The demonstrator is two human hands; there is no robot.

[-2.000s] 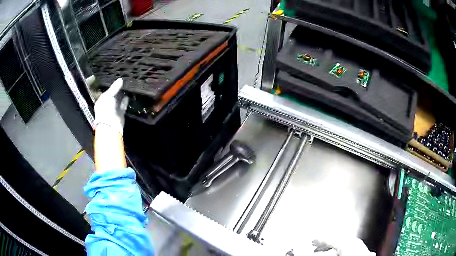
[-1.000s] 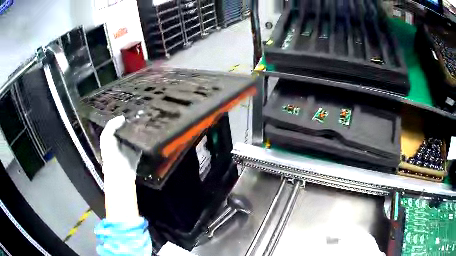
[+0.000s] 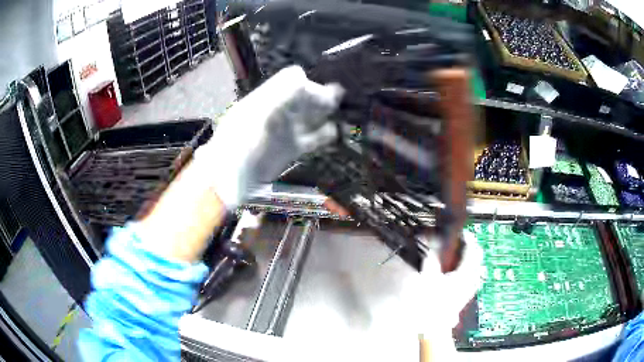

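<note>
A black solder carrier [image 3: 367,155] with a reddish-brown side bar is raised and tilted above the conveyor, blurred by motion. My left hand [image 3: 282,124], in a white glove, grips its left side. My right hand [image 3: 452,279], in a white glove, grips its lower right end by the brown bar. The fingers of both hands are partly blurred. The metal plate of the conveyor [image 3: 339,283] lies below the carrier.
A green board [image 3: 540,276] in a carrier lies on the conveyor at right. A black handheld tool [image 3: 229,265] lies at left. A black tote [image 3: 127,173] with carriers stands at far left. Capacitor boxes [image 3: 498,191] stand on the shelves behind.
The carrier has gone from the tote to above the conveyor and is tipped up. My right hand has come up and taken hold of it. The view has turned right.
</note>
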